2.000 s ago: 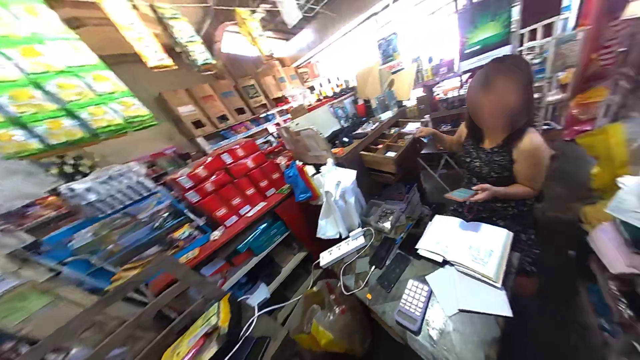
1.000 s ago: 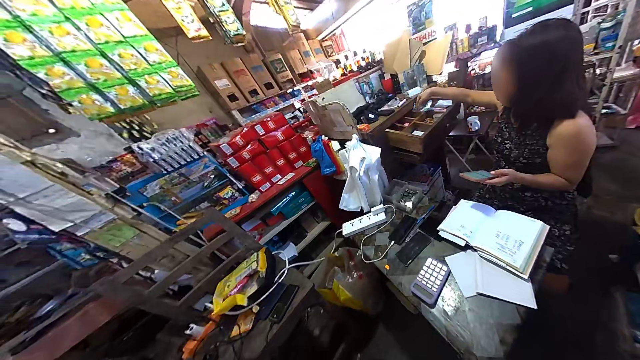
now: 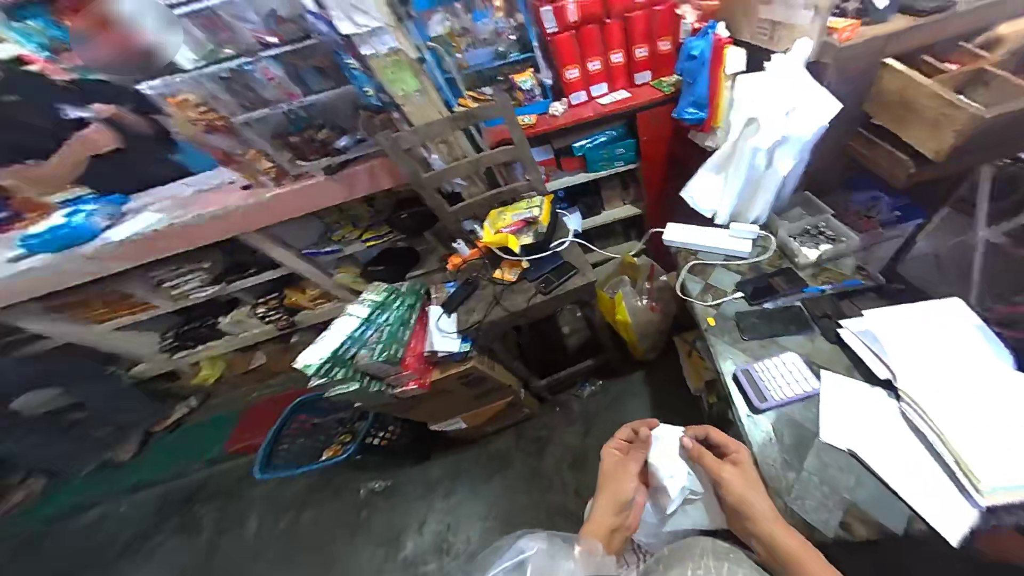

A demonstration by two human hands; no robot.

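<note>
Both my hands hold a crumpled white plastic bag (image 3: 672, 476) low in the view, left of the desk. My left hand (image 3: 622, 488) pinches its left upper edge, and my right hand (image 3: 732, 484) pinches the right upper edge. Clear plastic shows just below my hands. On the desk beside them lie a purple calculator (image 3: 776, 381), an open notebook (image 3: 952, 376), loose white paper (image 3: 888, 456) and a dark phone (image 3: 773, 322). A white power strip (image 3: 707, 238) sits at the desk's back edge.
A wooden chair (image 3: 472, 160) holds a yellow packet (image 3: 518, 224) and phones. Green packs (image 3: 368, 332) lie on a cardboard box (image 3: 472, 392). A blue basket (image 3: 308, 436) stands on the floor. White bags (image 3: 768, 128) hang behind the desk. A person (image 3: 88, 136) is behind the left counter.
The view has swung left and down. My hands with the white bag now show, which earlier frames do not show. The person behind the desk is mostly out of view.
</note>
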